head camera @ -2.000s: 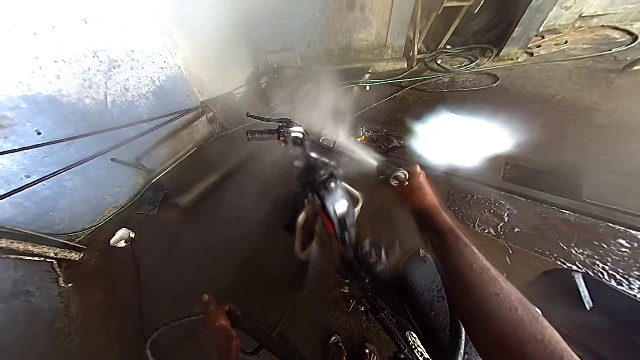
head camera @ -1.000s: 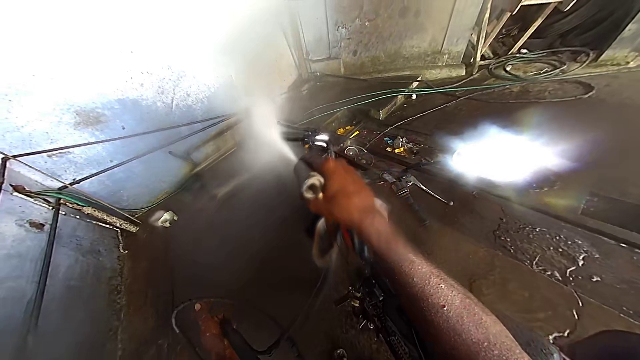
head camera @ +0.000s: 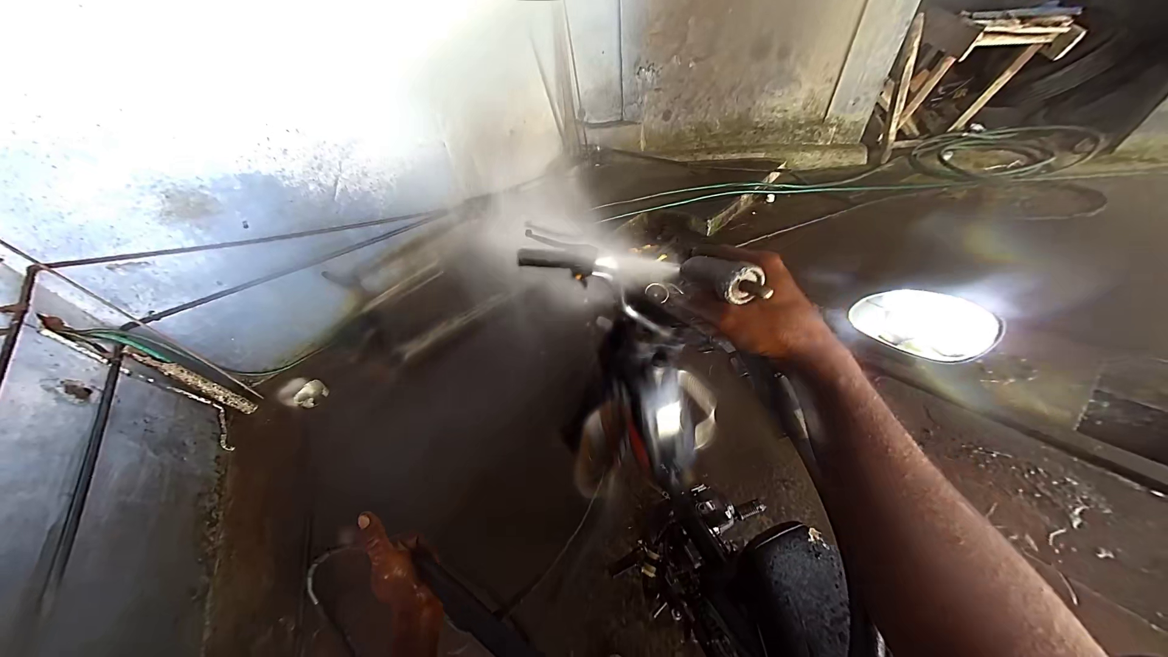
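Note:
My right hand [head camera: 776, 310] is closed around the black spray nozzle [head camera: 716, 276], and a white water spray [head camera: 538, 228] shoots from it to the left. The spray crosses the handlebar grip [head camera: 552, 259] of a motorcycle, whose shiny tank [head camera: 669, 415] and black seat [head camera: 794, 584] lie below, between my arms. Low at the left, my left hand [head camera: 401, 589] holds a dark tube-like part [head camera: 465, 607], its thumb pointing up. Mist and blur hide much of the front of the motorcycle.
Behind stands a stained wall [head camera: 739, 73], with a green hose [head camera: 1004, 155] coiled near a wooden stand [head camera: 1022, 36]. A bright sheet wall [head camera: 228, 182] is at left, a white crumpled thing [head camera: 304, 392] near its foot. The floor [head camera: 1022, 474] looks wet at right.
My right hand with the nozzle has moved right of the handlebar since one second ago, uncovering the tank and grip. The spray now passes over the left grip. My left hand keeps its hold low down.

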